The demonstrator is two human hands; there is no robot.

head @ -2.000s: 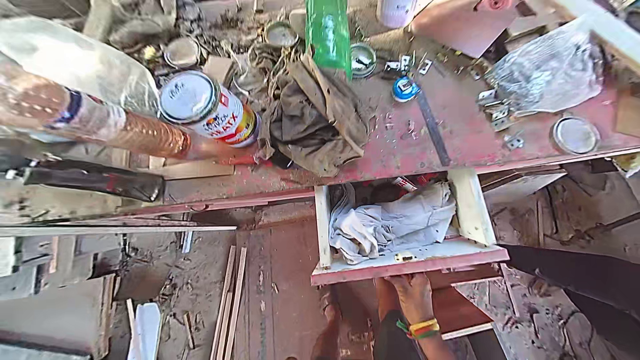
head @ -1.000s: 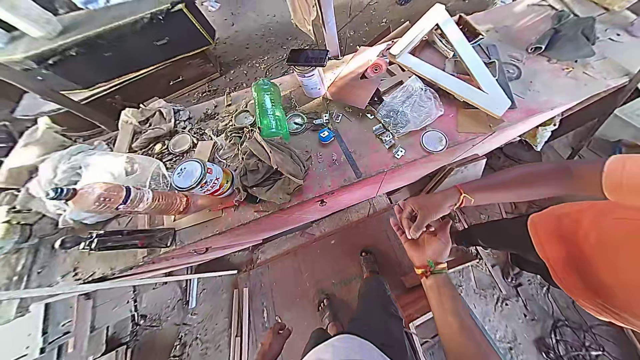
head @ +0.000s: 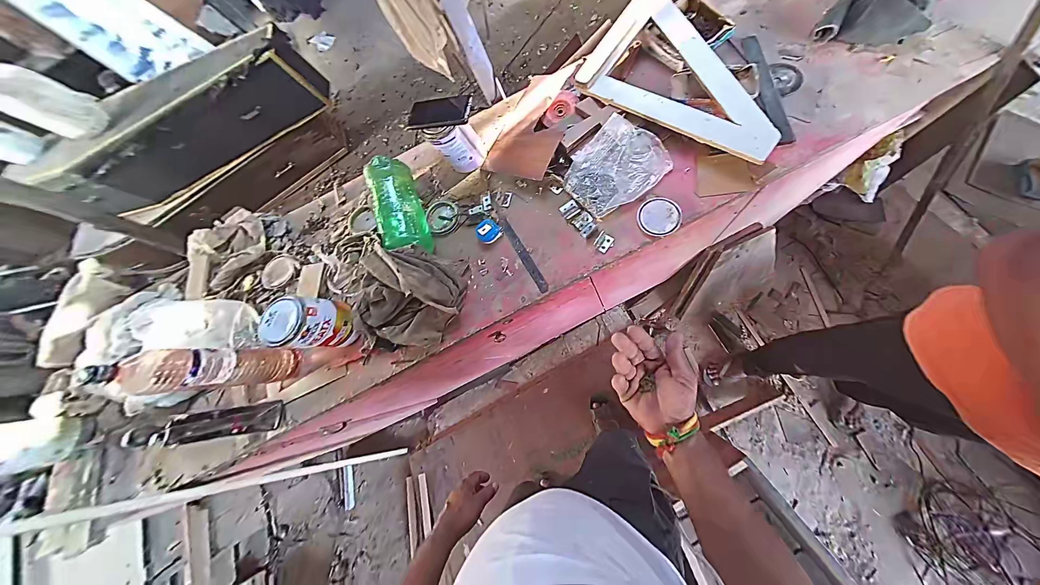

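My right hand, with a coloured band at the wrist, is held palm up in front of the bench, its fingers curled around a few small dark pieces, too small to name. My left hand hangs low near my body, with nothing seen in it. On the red bench lie several metal hinges, a steel strip, a blue tape measure, a round lid and a clear plastic bag. A crumpled brown cloth lies beside a paint can.
A green bottle, a large clear bottle and a white triangular frame are on the bench. A person in an orange shirt stands at the right. Wood offcuts and tangled wire litter the floor.
The bench drawer, pulled out two seconds ago, is now closed. The other person's hand, at my right hand a second ago, has drawn away, and my palm now shows small pieces. The view has swung widely.
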